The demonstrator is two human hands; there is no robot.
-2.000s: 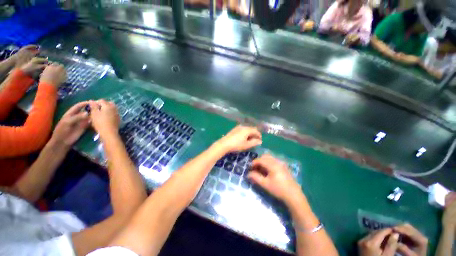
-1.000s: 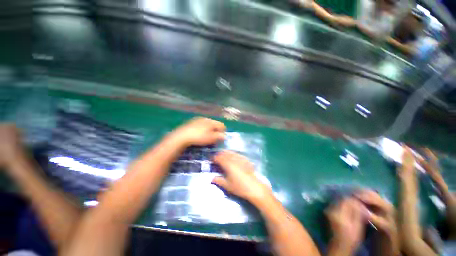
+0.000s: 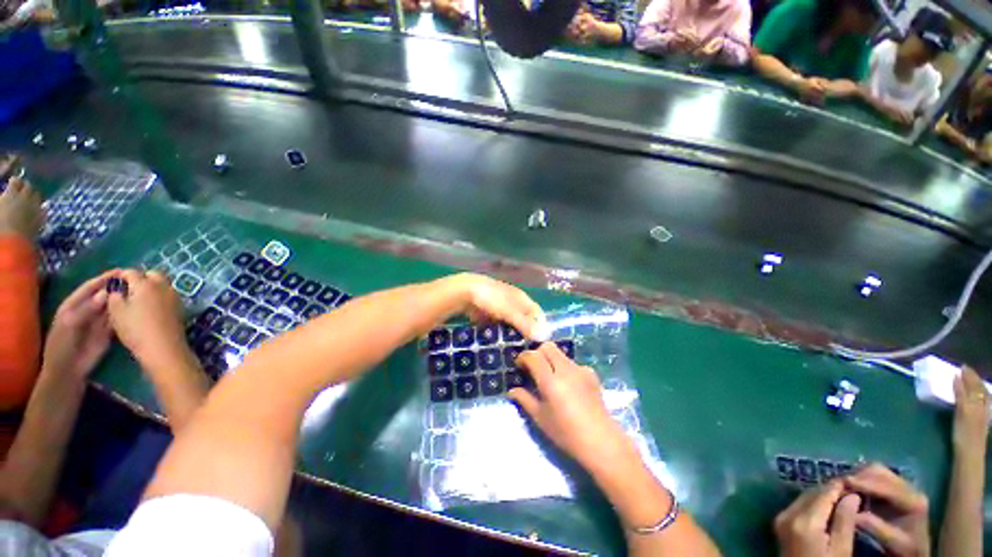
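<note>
A clear blister tray (image 3: 435,452) lies on the green ledge before me, with rows of black square parts (image 3: 466,360) in its upper left pockets and glare on its pale lower pockets. My left hand (image 3: 503,305) reaches over the tray's top edge, fingers pointing down at the upper row. My right hand (image 3: 563,394), with a bracelet at the wrist, is just below it, fingertips over the black squares. The fingertips of both hands nearly meet. Whether either holds a part cannot be made out.
A neighbour's hands (image 3: 120,310) and tray of black squares (image 3: 256,310) are at left. Another person's hands (image 3: 854,517) work at lower right, near a white block (image 3: 938,381) with a cable. Small parts lie on the dark conveyor (image 3: 413,185). A green post (image 3: 131,109) stands at left.
The view has swung and sharpened. My left fingers now point down at the tray, closer to my right fingertips. My right hand stays over the black squares.
</note>
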